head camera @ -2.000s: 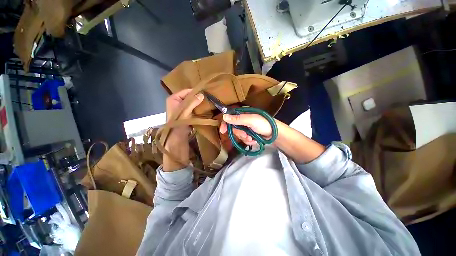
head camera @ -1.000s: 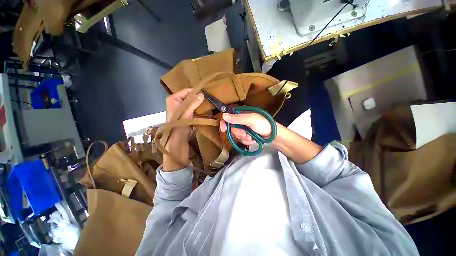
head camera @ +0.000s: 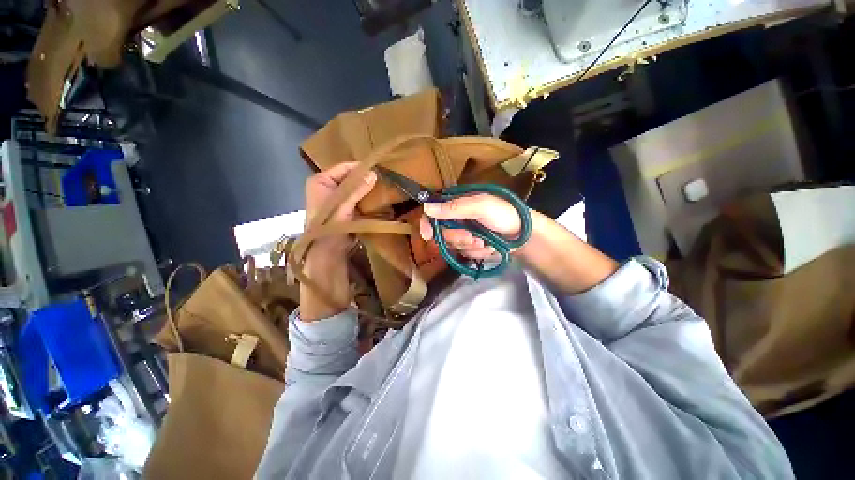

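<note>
A tan handbag (head camera: pixel 375 130) lies in front of me, its mouth facing up with an orange-red patch inside. My left hand (head camera: pixel 335 202) pinches the narrow tan bag strap (head camera: pixel 370 227), which loops around the hand. My right hand (head camera: pixel 480 225) holds thread scissors (head camera: pixel 526 222) by their dark green looped handles. The dark blades point left, their tips at my left fingertips. They look closed or nearly closed. A pale tab (head camera: pixel 532 160) with a small gold-looking fitting is at the bag's right corner. Any thread is too small to see.
Several tan bags (head camera: pixel 223 305) are heaped at the left. Blue bins (head camera: pixel 70 349) stand beyond them. A white machine table (head camera: pixel 525 56) is at the top right. A carton (head camera: pixel 722 169) and brown material (head camera: pixel 797 323) are at the right.
My right hand and the scissors have moved slightly right and up. The scissor loops are tilted a little differently. My left fingers have shifted slightly left along the strap.
</note>
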